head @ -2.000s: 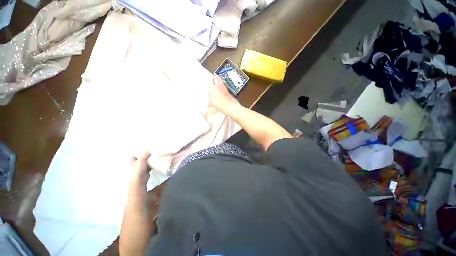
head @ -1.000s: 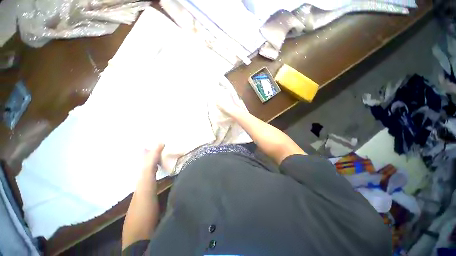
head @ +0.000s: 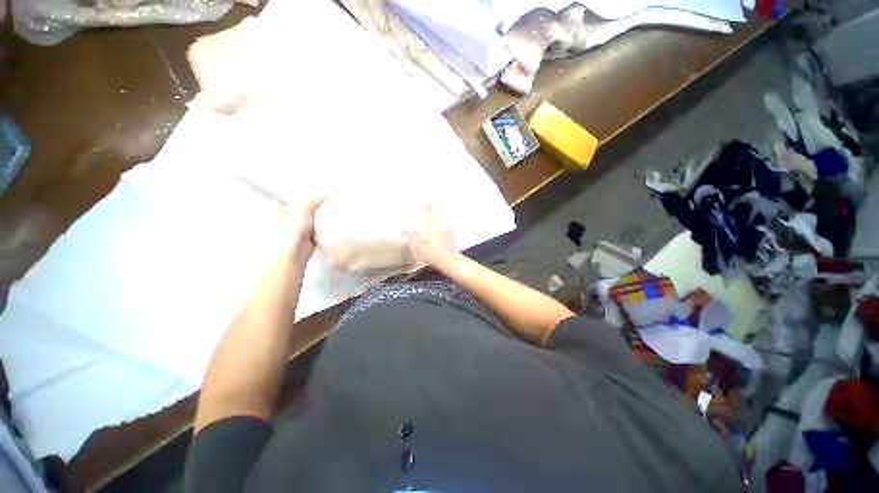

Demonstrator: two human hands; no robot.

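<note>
A pale beige-pink cloth [head: 361,252] is gathered between my hands near the table's front edge, in front of my body. My left hand [head: 301,226] grips its left end. My right hand [head: 431,239] is on its right end, with the fingers blurred by glare. Wide white panels [head: 125,279] lie flat beneath it and stretch to the left and up the table. The glare hides the folds and most layer edges.
A small open box [head: 510,136] and a yellow block [head: 563,135] stand near the table edge [head: 636,114] at right. Sequinned cloth [head: 540,40] lies at the far side, more at the upper left. Fabric scraps [head: 732,207] cover the floor at right.
Both hands have moved up and away from my body, and the beige cloth is now bunched between them. White panel now shows at the right, where beige cloth lay. The view has shifted.
</note>
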